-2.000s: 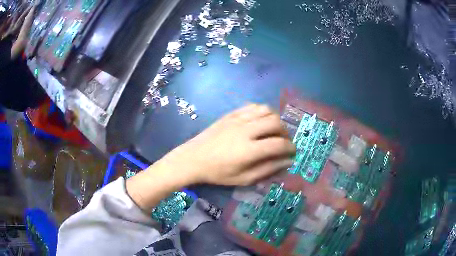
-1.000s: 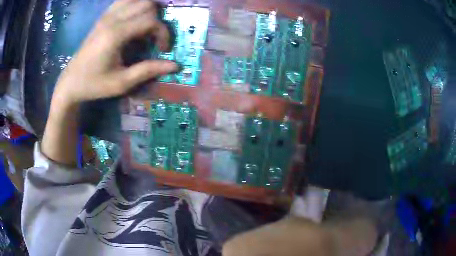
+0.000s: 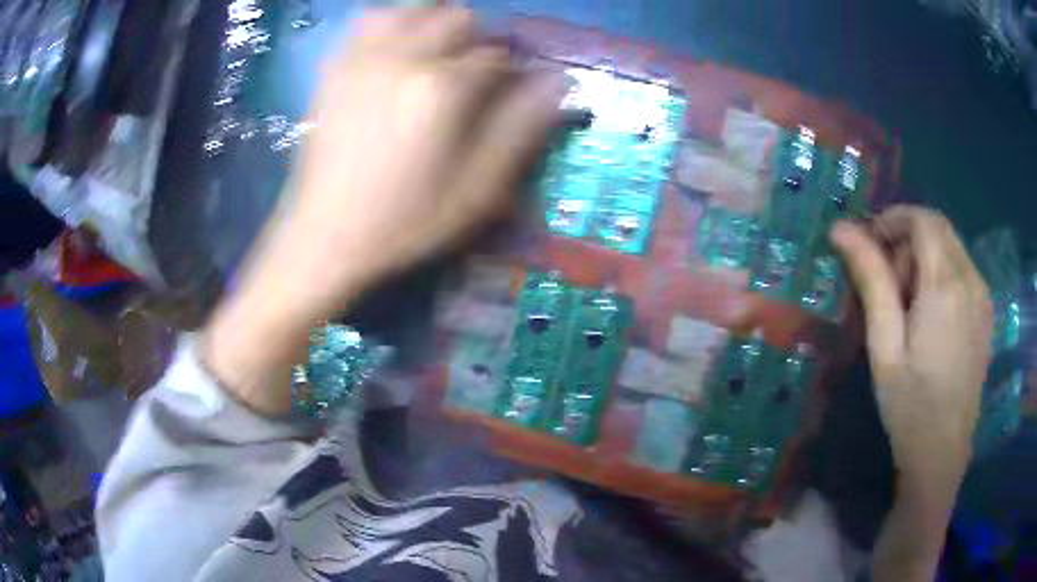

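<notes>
The reddish-brown carrier tray (image 3: 660, 273) lies in front of me, slightly tilted in view, with green circuit boards (image 3: 569, 358) seated in its four positions and greyish blocks between them. Small dark components stand on the boards. My left hand (image 3: 421, 148) is blurred over the tray's upper left corner, beside the bright upper left board (image 3: 614, 159); its fingertips are unclear and I cannot tell if it holds anything. My right hand (image 3: 921, 284) is at the tray's right edge, thumb and fingers bent close by the upper right board (image 3: 802, 227); whether it grips the edge is unclear.
Small silver metal plates (image 3: 239, 80) lie scattered at the upper left of the dark mat. A bin of jumbled green boards (image 3: 336, 364) is low at left. Loose green boards (image 3: 1003, 341) lie at right, partly behind my right hand. A metal ledge (image 3: 171, 136) runs at left.
My right hand has come up from the bottom edge to the tray's right side. The tray appears further right and more tilted in view. My left hand still hovers at its upper left.
</notes>
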